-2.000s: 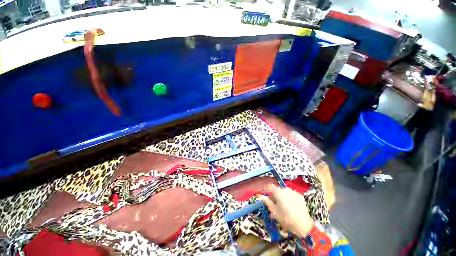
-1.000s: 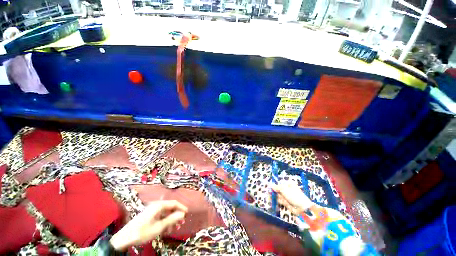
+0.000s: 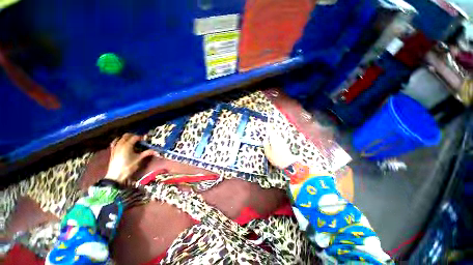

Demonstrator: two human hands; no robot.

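Note:
The cutting die, a dark blue metal frame with cross bars, lies flat on the leopard-print material near the press body. My left hand has its fingers at the die's left end. My right hand is at the die's right end; its fingertips are blurred against the leopard print. Tangled leopard-print offcuts lie in front of the die, with red patches among them. The brown-maroon cutting board shows through the gaps.
The blue press body with a green button runs along the far side. A round blue bin stands on the floor at the right. The bed's tan wooden edge is by my right sleeve.
The view has turned right and moved closer. The die has turned and lies nearer the press, along the leopard-print material. My left hand has moved from above the board to the die's left end.

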